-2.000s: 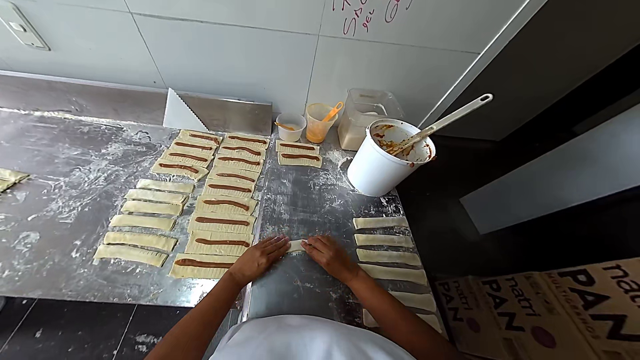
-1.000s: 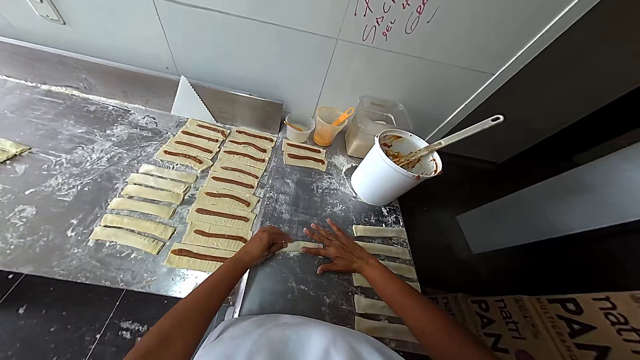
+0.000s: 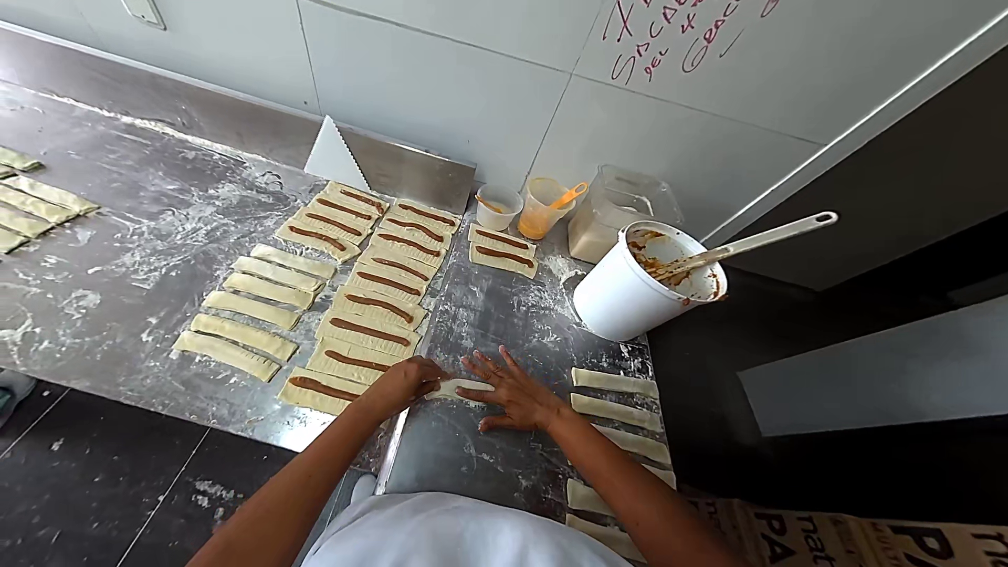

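Note:
A small folded dough strip [image 3: 453,389] lies on the floured steel table between my hands. My left hand [image 3: 411,381], fingers curled, is at the strip's left end; whether it grips the dough is hard to tell. My right hand [image 3: 513,395] has its fingers spread, with some resting on the strip's right end. To the left, overlapping dough pieces with brown filling lines [image 3: 370,331] form a column. Plain folded strips [image 3: 250,309] lie farther left, and several more [image 3: 614,382] lie beside my right forearm.
A white bucket [image 3: 622,303] with a smeared spatula stands at the back right. Behind are a clear lidded container [image 3: 598,236], a cup with an orange utensil [image 3: 537,216], a small tub [image 3: 498,216] and a white toothed scraper [image 3: 335,157]. The table's right edge is near the strips.
My right hand's fingers, close together over the dough two seconds ago, are now spread. My left hand stays at the strip's left end. The view has shifted somewhat.

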